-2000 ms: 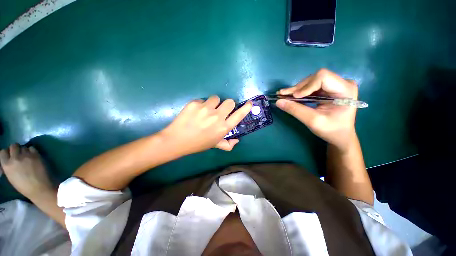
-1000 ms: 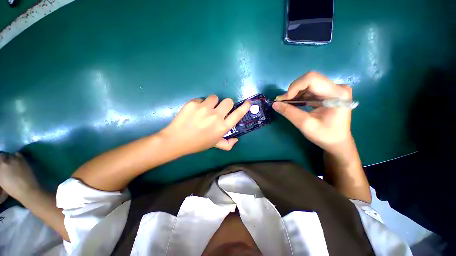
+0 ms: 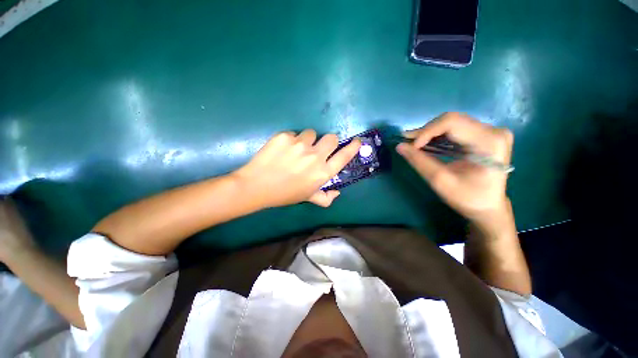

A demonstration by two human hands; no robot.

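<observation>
A small dark handset body lies tilted on the green bench, with a bright white round part near its right end and white marks at its left end. My left hand holds its left end, the index finger resting on top beside the round part; the fingers hide that end. My right hand holds a slim tool like a pen, to the right of the handset. The tool is blurred. Its tip is hard to make out, and a gap shows between the right fingertips and the handset.
A smartphone lies face up beyond my hands at the top. The green bench has a curved pale strip at upper left. Another person's forearm and pale sleeve show at the lower left edge.
My right hand with the tool has moved right, away from the handset's end. The view has shifted slightly. The other person's hand is now mostly cut off at the left edge.
</observation>
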